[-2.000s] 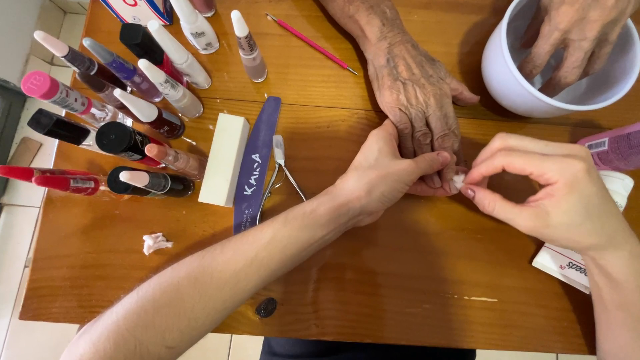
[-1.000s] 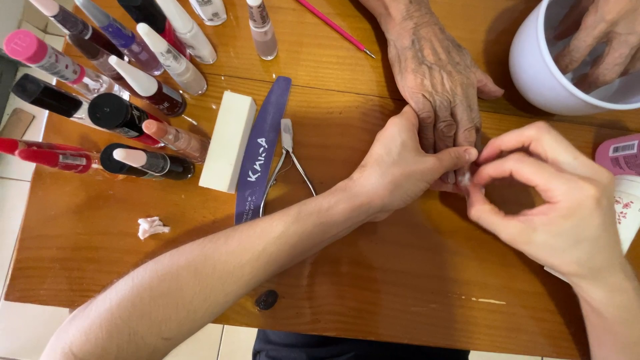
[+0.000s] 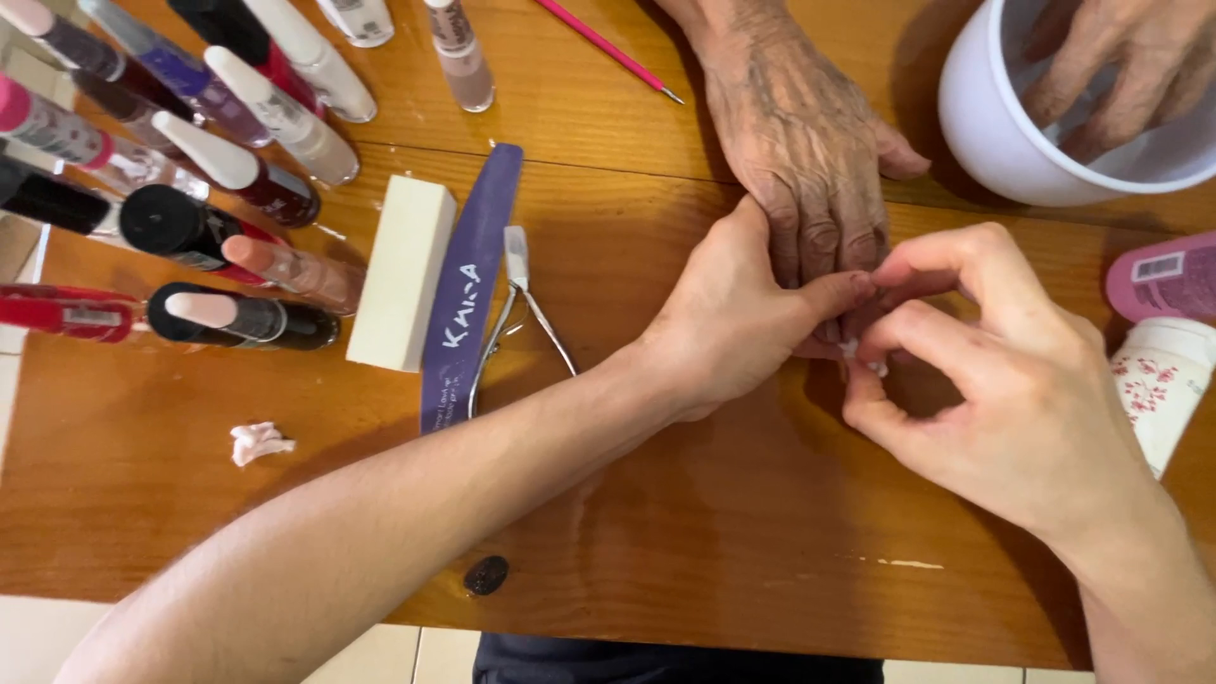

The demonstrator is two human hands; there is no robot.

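My left hand (image 3: 741,309) grips the fingers of another person's hand (image 3: 798,142), which lies palm down on the wooden table (image 3: 665,532). Pinched between the thumb and index finger of my right hand (image 3: 988,370) is a small wad of white cotton (image 3: 850,349), held against that person's fingertips. My fingers partly cover the exact nail it touches. The person's other hand (image 3: 1121,76) dips into a white bowl (image 3: 1016,142) at the upper right.
Nail polish bottles (image 3: 252,190) crowd the upper left. Beside them lie a white buffer block (image 3: 403,275), a purple nail file (image 3: 475,275) and metal cuticle nippers (image 3: 518,285). Also there are a cotton piece (image 3: 258,444), pink tool (image 3: 613,47), pink bottle (image 3: 1164,277), white tube (image 3: 1164,380) and dark oval object (image 3: 486,575).
The view has shifted somewhat. My right hand has turned, and its fingers have curled closer around the cotton at the person's fingertips. My left hand keeps its hold on the fingers.
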